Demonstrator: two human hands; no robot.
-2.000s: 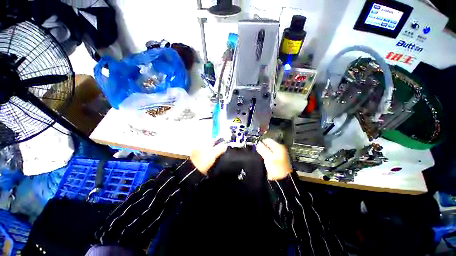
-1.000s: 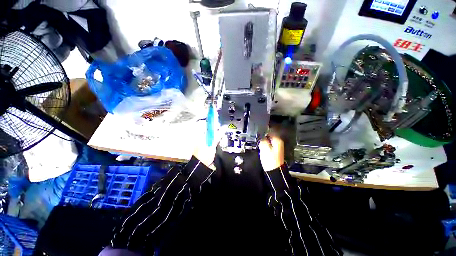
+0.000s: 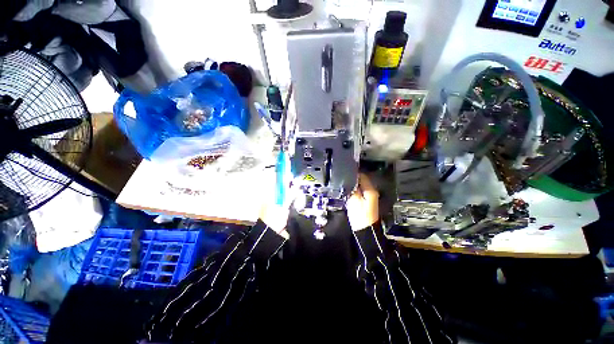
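The black garment (image 3: 316, 269) lies under the needle area of the button sewing machine (image 3: 324, 87) and hangs down over the front edge. Small shiny buttons (image 3: 319, 234) show on it just below the metal clamp and presser foot (image 3: 312, 201). My left hand (image 3: 276, 213) is at the left of the clamp and holds the cloth's left side; its fingertips are partly hidden. My right hand (image 3: 363, 203) is at the right of the clamp, fingers closed on the cloth's right side. The black cloth blends with my dark striped sleeves.
Right of the head stand the keypad (image 3: 397, 109), black bottle (image 3: 389, 48), button feeder (image 3: 471, 218), green feeder bowl (image 3: 572, 188) and control screen (image 3: 517, 13). Left are the blue plastic bag (image 3: 155, 114), clear bag (image 3: 229, 149), black fan (image 3: 40, 127) and blue crate (image 3: 145, 259).
The hands have moved slightly down and outward beside the clamp since the first frame, the right hand now more closed. More shiny buttons show below the clamp. The camera view has shifted a little.
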